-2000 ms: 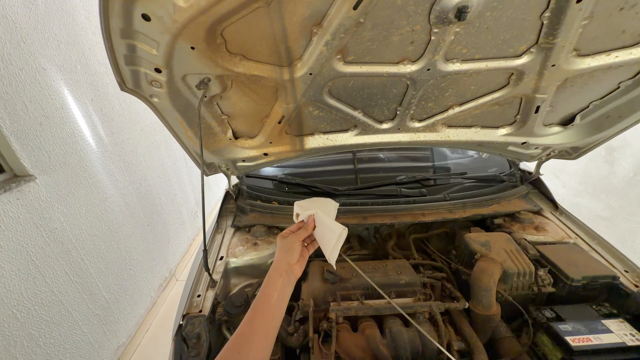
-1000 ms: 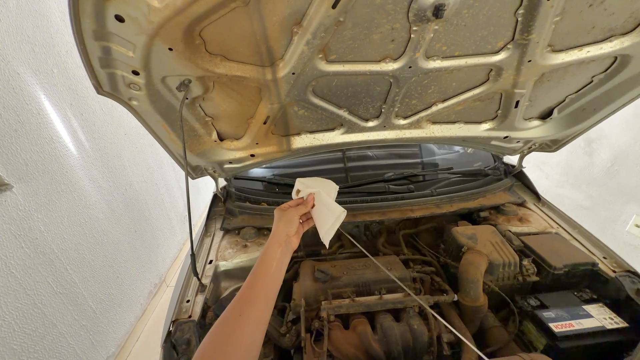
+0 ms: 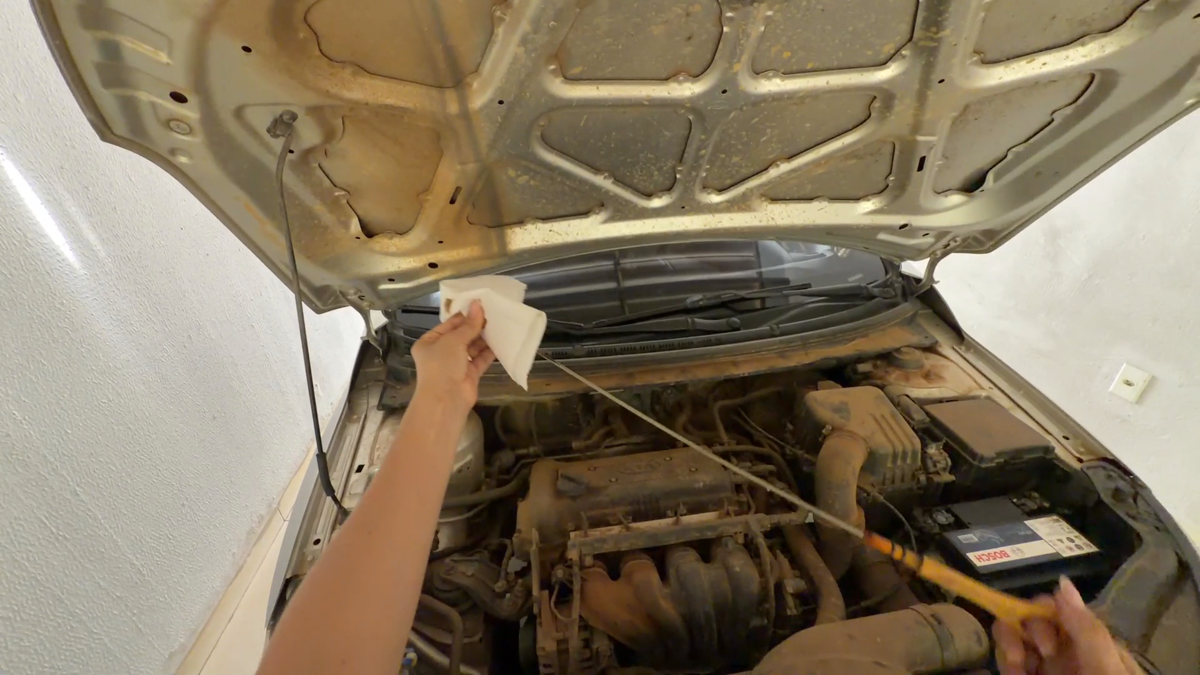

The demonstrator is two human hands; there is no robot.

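Observation:
Pinched between the thumb and fingers of my left hand is a folded white paper towel, with a small brown mark near my thumb. My right hand, at the lower right edge, holds the orange handle of an engine oil dipstick. The dipstick's thin metal blade slants up and left across the engine bay, its tip just right of the towel's lower part. Whether tip and towel touch, I cannot tell. Below the blade lies the dusty engine with its valve cover.
The raised hood hangs above, with a prop rod at its left. A Bosch battery, a fuse box cover and an air filter housing sit at the right. A white wall stands at the left.
My right hand and the dipstick's orange handle have come into view at the lower right. My left hand still holds the paper towel.

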